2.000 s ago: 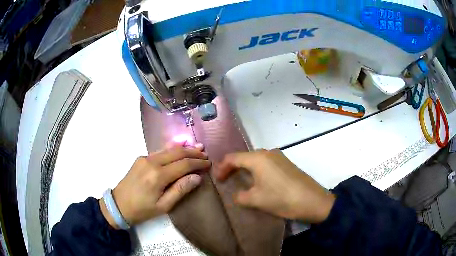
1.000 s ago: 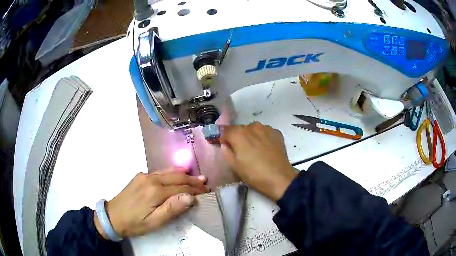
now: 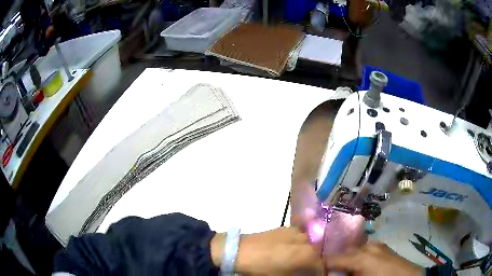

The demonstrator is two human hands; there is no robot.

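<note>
The brown-taupe panel (image 3: 312,145) lies under the head of the white and blue sewing machine (image 3: 345,126) and runs out behind it. Its near part is lit pink at the presser foot (image 3: 326,211). My left hand (image 3: 283,249) is at the lower middle, blurred, its fingers on the panel just in front of the foot. My right hand (image 3: 377,262) is at the bottom edge, partly cut off and blurred, on or beside the near part of the panel. The fingertips of both hands are hard to make out.
A stack of pale grey-beige panels (image 3: 162,135) lies on the white table (image 3: 253,102) at left. Thread snips (image 3: 431,250) and a yellow-orange container (image 3: 443,214) are under the machine arm. Behind are a brown stack (image 3: 259,46), a clear bin (image 3: 202,29) and another worktable (image 3: 51,108).
The view has swung left and up, so the machine and hands now sit at lower right. My right hand has left the grey knob beside the foot and is lower, by the panel's near part.
</note>
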